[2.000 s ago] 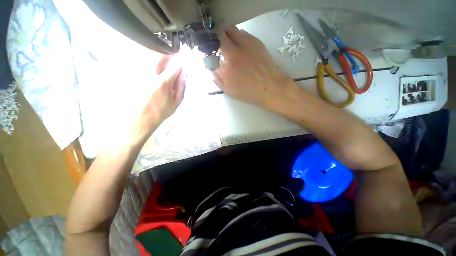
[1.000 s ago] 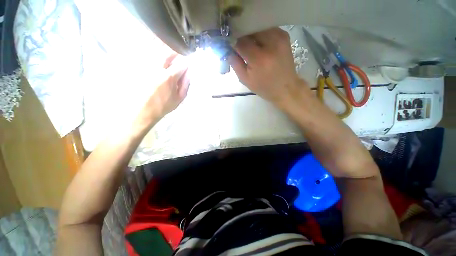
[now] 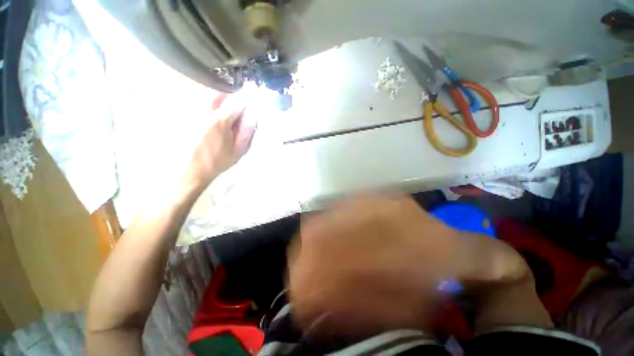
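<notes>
The pale floral fabric (image 3: 69,118) lies left of the needle area and over the table's front edge, mostly washed out by glare. My left hand (image 3: 226,135) is on the fabric beside the presser foot area (image 3: 267,80); its fingertips are lost in the glare, so its grip cannot be told. My right hand (image 3: 368,257) is strongly blurred, in front of my body below the table edge; its fingers cannot be made out. Small white trims (image 3: 391,78) lie in a loose pile on the machine bed (image 3: 347,160).
Yellow-handled scissors (image 3: 448,132) and red-handled scissors (image 3: 480,111) lie crossed on the bed. A parts tray (image 3: 566,132) is at the right end. More white trims (image 3: 17,163) lie on the cardboard (image 3: 49,243). A blue round object (image 3: 462,217) and red objects (image 3: 229,313) are below.
My right hand has left the needle area and moved down toward my body, uncovering the bed and the trim pile. My left hand remains by the needle.
</notes>
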